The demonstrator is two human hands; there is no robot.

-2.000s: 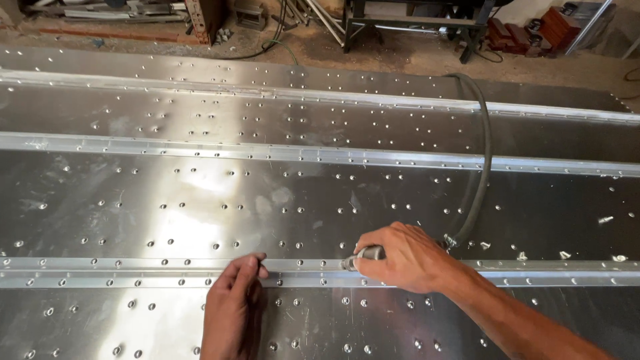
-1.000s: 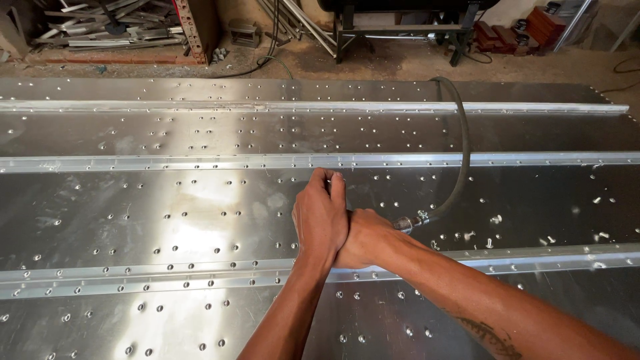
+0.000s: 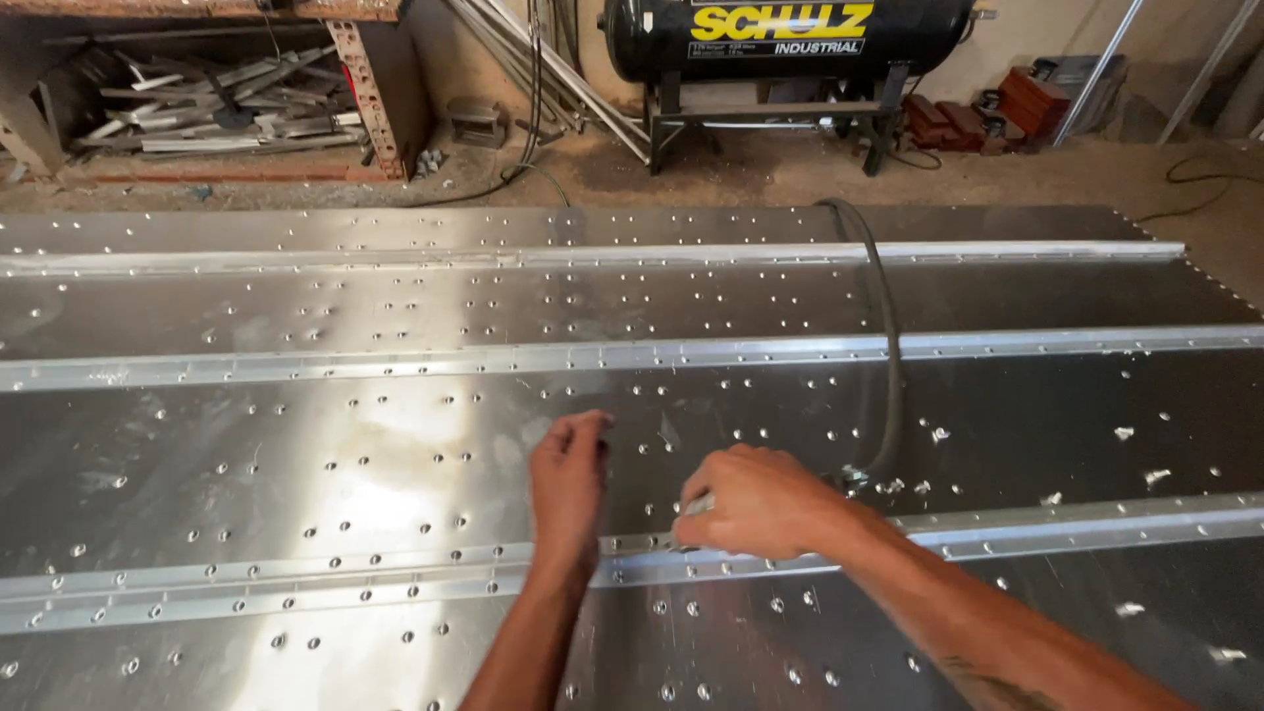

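A large metal sheet point(image 3: 474, 425) dotted with rivets or holes lies below me, crossed by long metal ribs, the nearest rib point(image 3: 849, 555) under my hands. My right hand point(image 3: 755, 502) is closed around a metal hand tool point(image 3: 699, 505), its tip low near that rib; most of the tool is hidden by the fingers. A dark hose point(image 3: 892, 365) arcs over the sheet to a metal fitting point(image 3: 855, 478) behind that hand. My left hand point(image 3: 571, 464) is raised just left of it, fingertips pinched together; whether they hold a small piece cannot be told.
Beyond the sheet stands a black Schulz air compressor point(image 3: 790, 39) on a metal frame. A brick shelf point(image 3: 380, 109) with metal offcuts point(image 3: 232, 104) is at the back left. Red boxes point(image 3: 1032, 104) are on the floor at right. Small metal scraps point(image 3: 1155, 478) lie on the sheet's right side.
One second ago my hands were together near the middle rib. Now they are apart, with the right hand back near the nearest rib. The view has tilted up a little.
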